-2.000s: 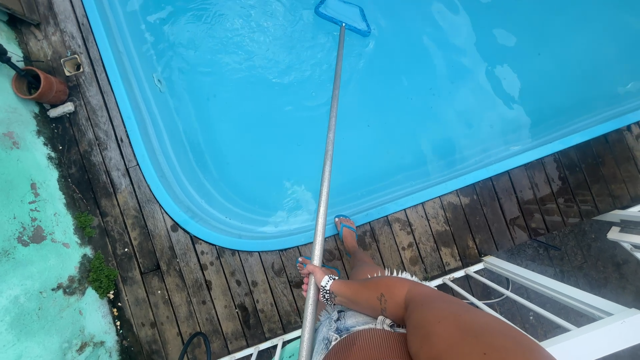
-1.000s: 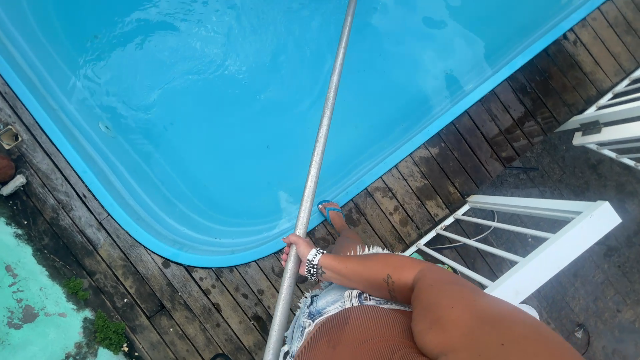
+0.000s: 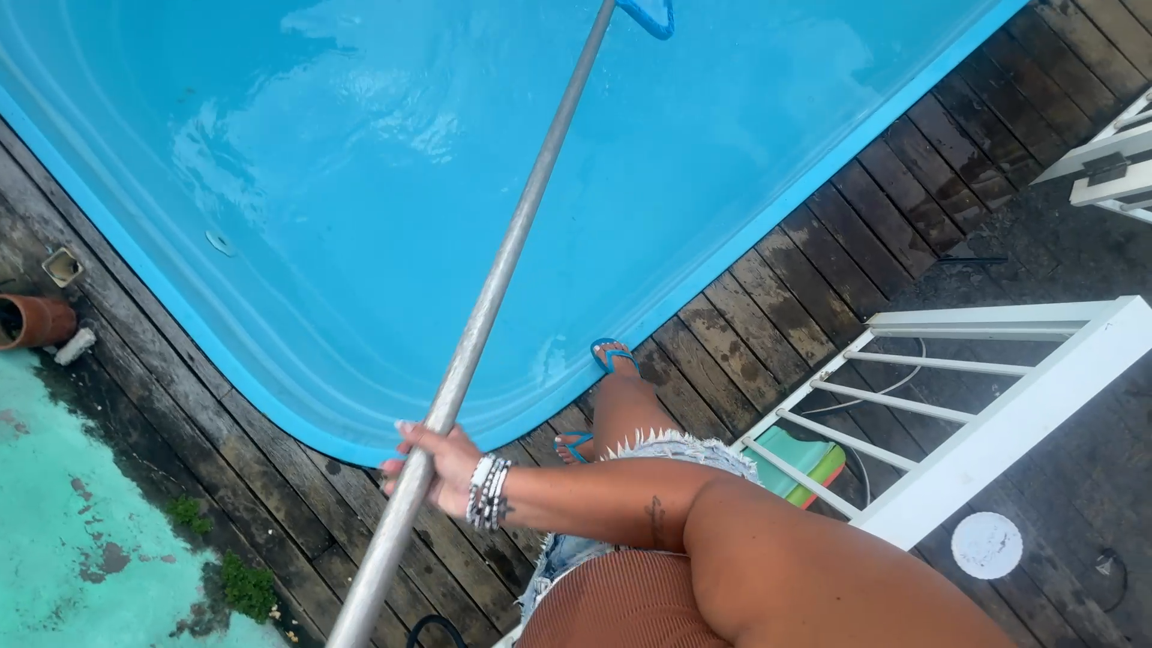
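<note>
My right hand [image 3: 434, 468] is closed around a long metal pole [image 3: 504, 261], with beaded bracelets [image 3: 487, 491] at the wrist. The pole slants from the bottom edge up over the swimming pool [image 3: 378, 225]. Part of a blue pool skimmer frame [image 3: 655, 25] shows at the pole's far end, at the top edge; the rest of it is out of view. My left hand is not in view. The pole's near end is cut off by the bottom edge.
Wooden deck boards [image 3: 792, 288] border the pool's blue rim [image 3: 720, 283]. My feet in blue flip-flops [image 3: 615, 356] stand near it. At right are a white railing [image 3: 1008, 441] and a round white lid-like object [image 3: 986, 545]. A terracotta pot [image 3: 38, 321] lies at far left.
The skimmer frame showed whole at the top two seconds ago, was out of view one second ago, and now shows in part. My right hand has stayed on the pole. The view has shifted.
</note>
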